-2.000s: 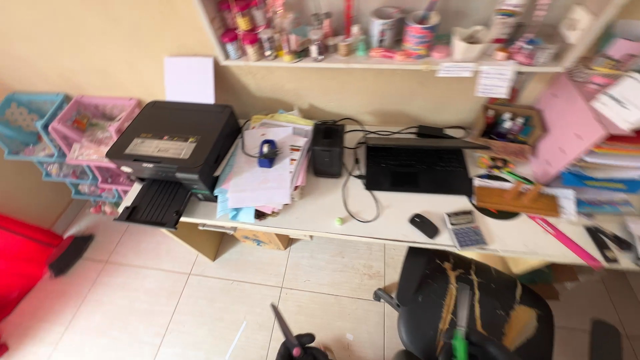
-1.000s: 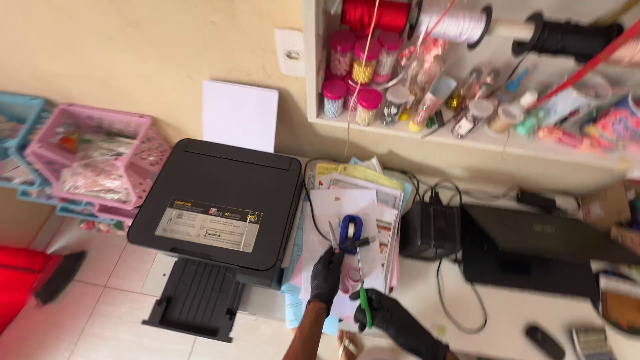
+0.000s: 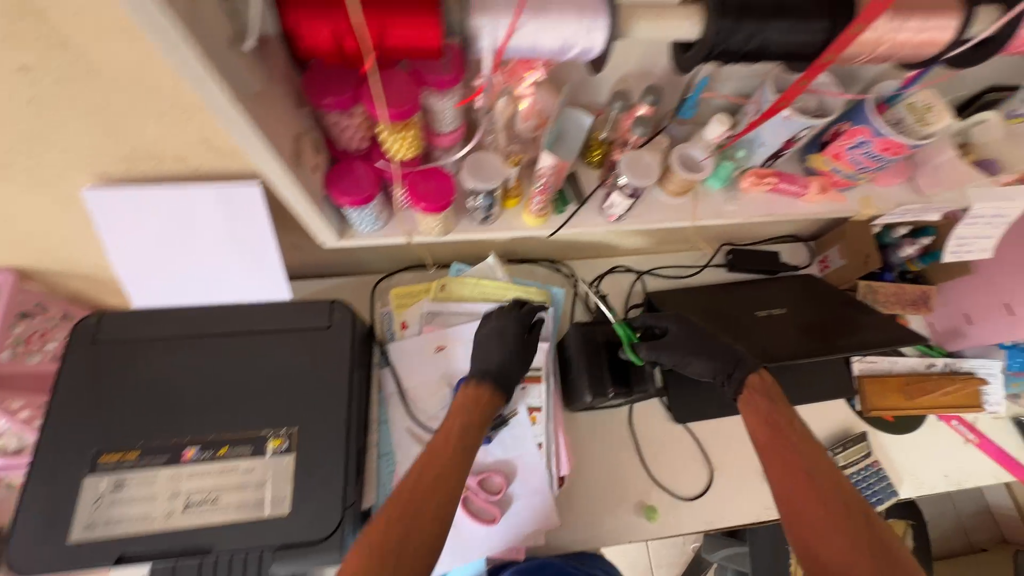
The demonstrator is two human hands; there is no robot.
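Observation:
My left hand (image 3: 506, 346), in a black glove, is over the upper part of a stack of papers (image 3: 424, 360); its fingers are bent, and whether anything is between them is not clear. In my right hand (image 3: 692, 348), also gloved, are green-handled scissors (image 3: 626, 340), their blades pointing up and left above a black box-shaped device (image 3: 600, 376). Pink-handled scissors (image 3: 484, 494) lie on the papers below my left wrist. A blue object is partly hidden behind my left forearm.
A black printer (image 3: 216, 384) stands at the left. Above hangs a shelf (image 3: 496, 236) with jars and ribbon spools (image 3: 536, 28). To the right are a partly folded laptop (image 3: 776, 320), a calculator (image 3: 868, 468) and a cardboard box (image 3: 850, 248). Cables (image 3: 708, 472) lie on the desk.
My left hand has moved up the paper stack, away from the pink scissors. My right hand has moved up and right with the green scissors. The view has shifted closer to the shelf.

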